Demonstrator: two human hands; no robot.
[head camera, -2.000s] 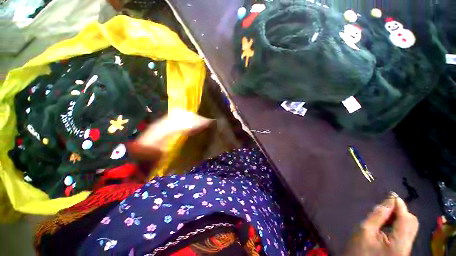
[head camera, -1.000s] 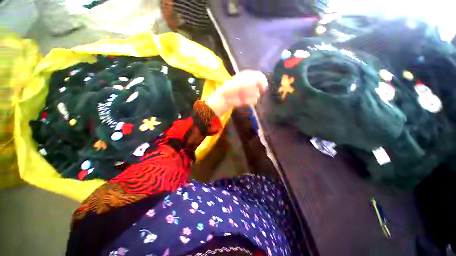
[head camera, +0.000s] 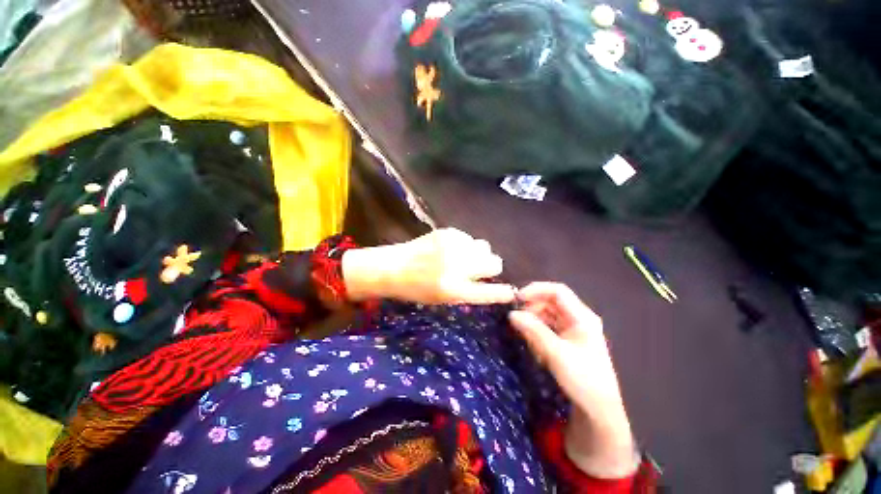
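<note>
My left hand (head camera: 430, 269) and my right hand (head camera: 568, 338) meet fingertip to fingertip over my lap, at the table's near edge. A tiny dark bit shows between the fingertips; it is too small to tell what it is. Dark green plush pieces (head camera: 541, 125) with snowman, gingerbread and pompom decorations lie on the table (head camera: 696, 386). Blue and yellow thread snips (head camera: 649, 274) lie flat on the table, right of my hands. A small black cluster (head camera: 745, 306) lies further right.
An open yellow sack (head camera: 314, 178) full of green decorated pieces stands at left. A white label (head camera: 619, 170) and a clear-and-white scrap (head camera: 523, 187) lie by the plush. Yellow and red items and shiny plastic are at the right edge. My floral apron (head camera: 319, 405) covers my lap.
My left hand has come from beside the sack and table edge to my lap. My right hand, out of view a second ago, now meets it. The view has shifted.
</note>
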